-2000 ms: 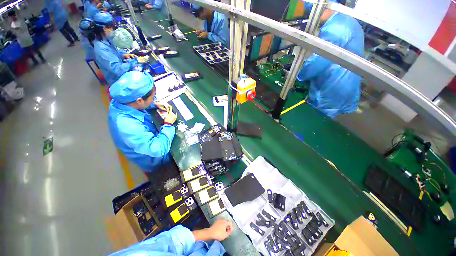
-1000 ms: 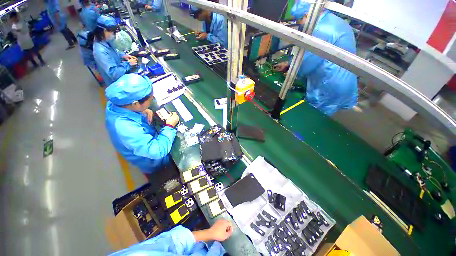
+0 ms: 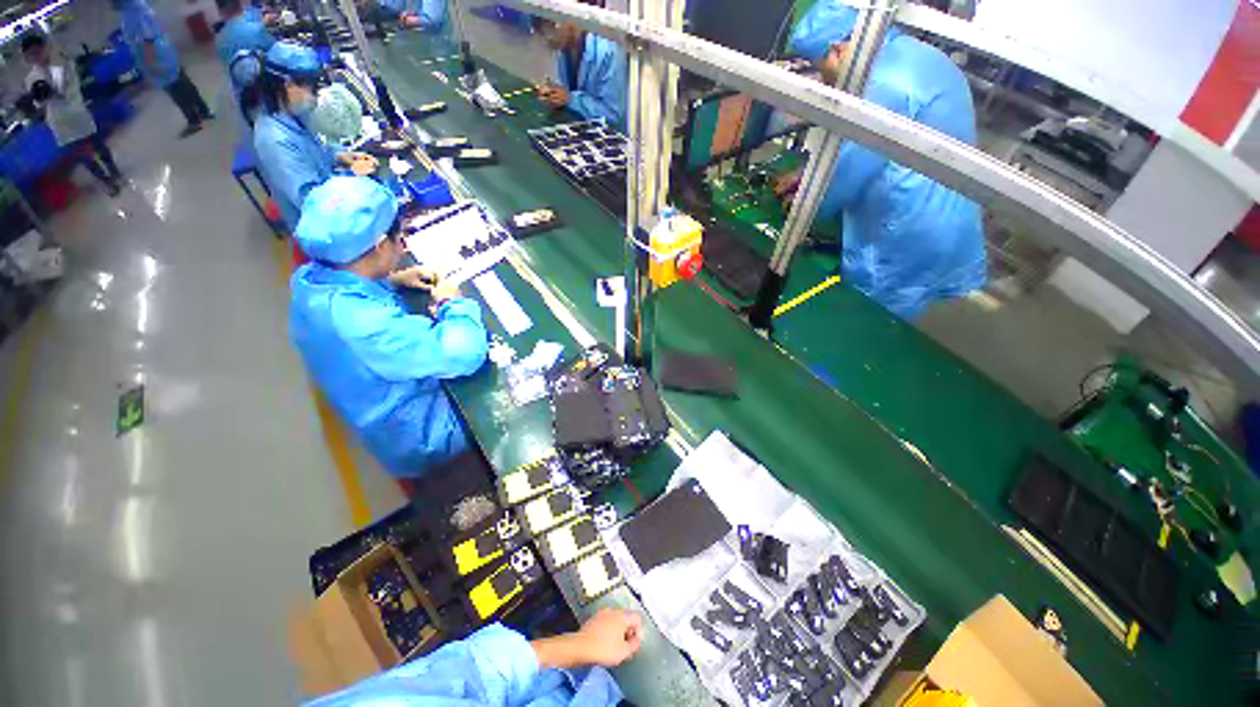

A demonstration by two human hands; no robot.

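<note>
My left hand [image 3: 611, 635] rests at the bench edge with its fingers curled in, and nothing shows in it. My right hand is out of the picture. Small black components [image 3: 785, 649] lie in loose rows on a grey liner [image 3: 753, 483] to the right of my hand. A flat dark plate [image 3: 676, 525] lies on the liner's left part. Pale-faced phone units [image 3: 558, 508] stand in a row beyond my hand. Dark units with yellow patches [image 3: 499, 588] lie left of them.
An open cardboard carton [image 3: 1006, 660] stands at lower right, another [image 3: 362, 608] at lower left. Stacked black trays [image 3: 608, 414] stand beyond the units. A person in blue [image 3: 380, 332] sits further along the bench. A metal post [image 3: 650, 180] rises mid-bench.
The nearest seated person's hands have moved away from the body, towards the white tray. The person across the bench has shifted slightly. My left hand has not visibly moved.
</note>
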